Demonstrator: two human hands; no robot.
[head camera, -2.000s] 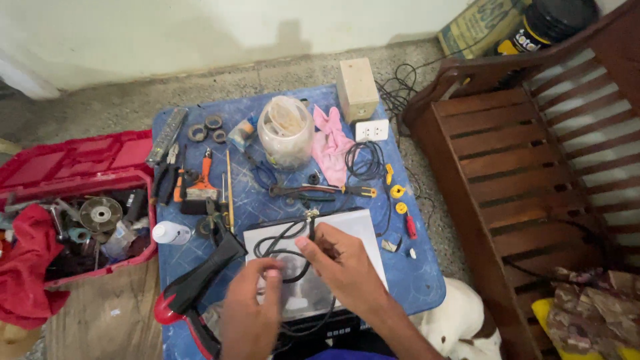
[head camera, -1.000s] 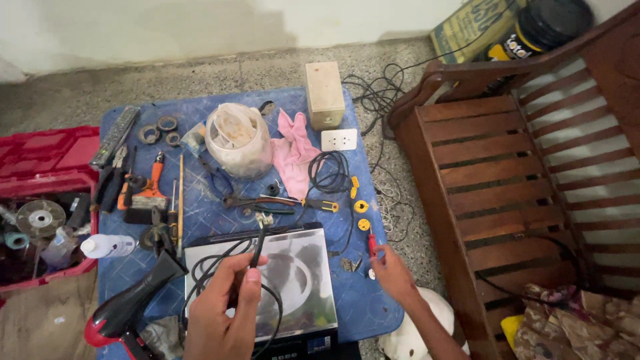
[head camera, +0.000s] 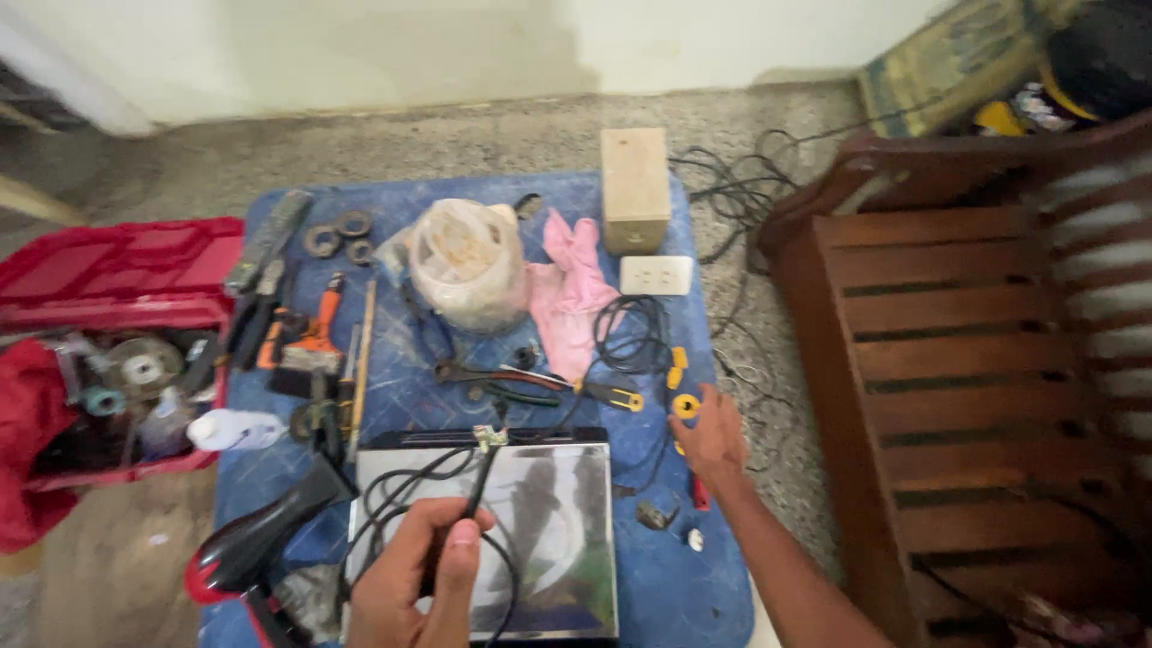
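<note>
Between thumb and fingers, my left hand (head camera: 423, 567) grips a black cable (head camera: 482, 481) whose upper end carries a small metal and white connector part (head camera: 490, 437). That end stands above a silver flat panel (head camera: 558, 531) with black edges, and loops of the cable lie over the panel's left side. My right hand (head camera: 715, 436) is at the table's right side, fingers spread over a yellow ring-shaped part (head camera: 686, 406); whether it touches the ring is unclear. Just below that hand lies a red-handled tool (head camera: 700, 493), with a yellow piece (head camera: 677, 367) above.
The blue table (head camera: 405, 198) also bears a hair dryer (head camera: 261, 531), pliers (head camera: 504, 373), a plastic tub (head camera: 468, 265), a pink cloth (head camera: 571, 297), a white socket outlet (head camera: 655, 275) and a beige box (head camera: 635, 184). A red toolbox (head camera: 117, 315) stands left, a wooden bench (head camera: 936, 360) right.
My hands were together at the cable's end two seconds ago. My right hand has since gone to the table's right side, from the red-handled tool up to the yellow ring. My left hand keeps the cable.
</note>
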